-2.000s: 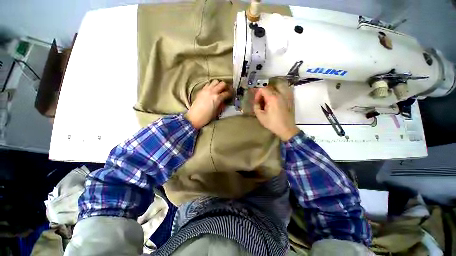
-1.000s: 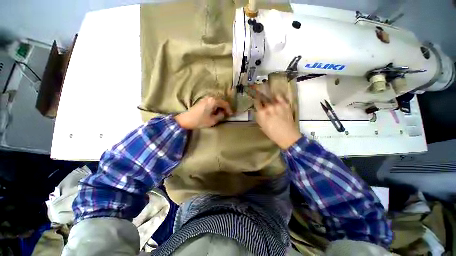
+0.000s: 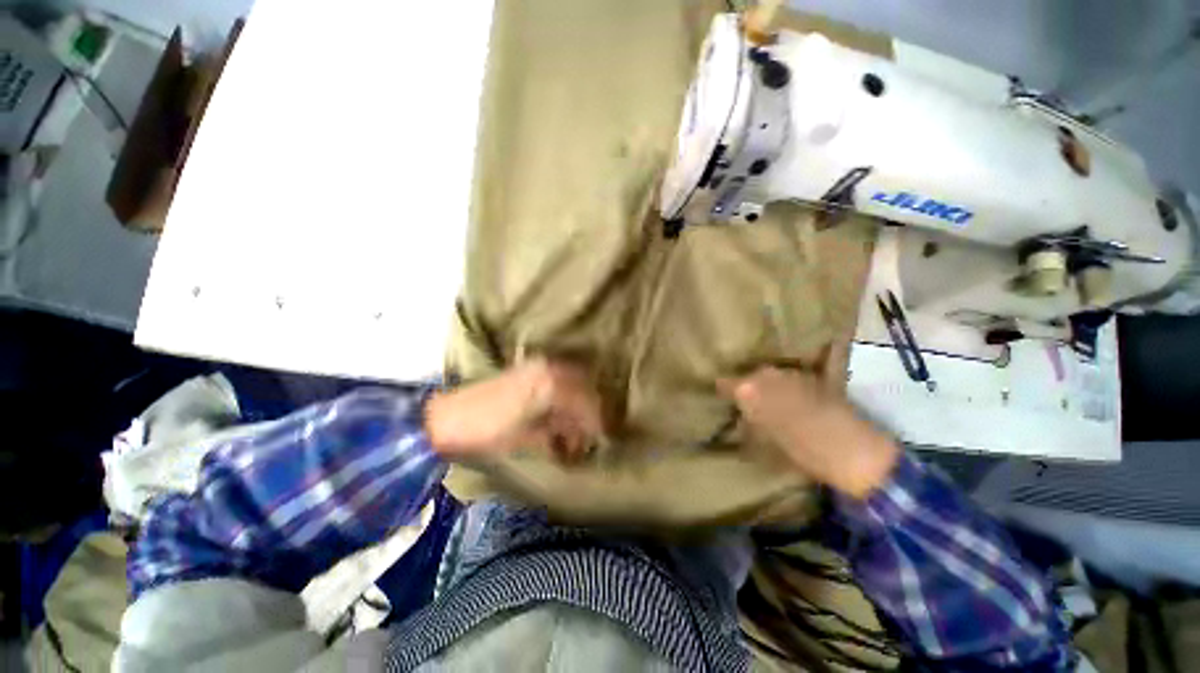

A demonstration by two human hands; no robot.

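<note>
The khaki garment piece (image 3: 566,171) lies over the white table, runs under the left end of the sewing machine head (image 3: 921,158) and hangs over the front edge toward the lap. My left hand (image 3: 520,410) grips the cloth near the front edge, left of centre; it is motion-blurred. My right hand (image 3: 809,421) is on the cloth to the right, also blurred, with its fingers on a fold. The presser foot area (image 3: 674,226) is at the head's lower left; the needle is too small to make out.
Dark thread snips (image 3: 903,339) lie on the table right of the cloth. The white table (image 3: 329,171) extends left, with a brown box (image 3: 165,132) beyond it. Pale cloth (image 3: 198,440) and khaki cloth (image 3: 86,605) are piled at lower left, with more khaki at lower right.
Both hands have moved down toward the lap and apart, away from the needle area. The khaki cloth has been drawn toward me and spread. The whole view has shifted and tilted.
</note>
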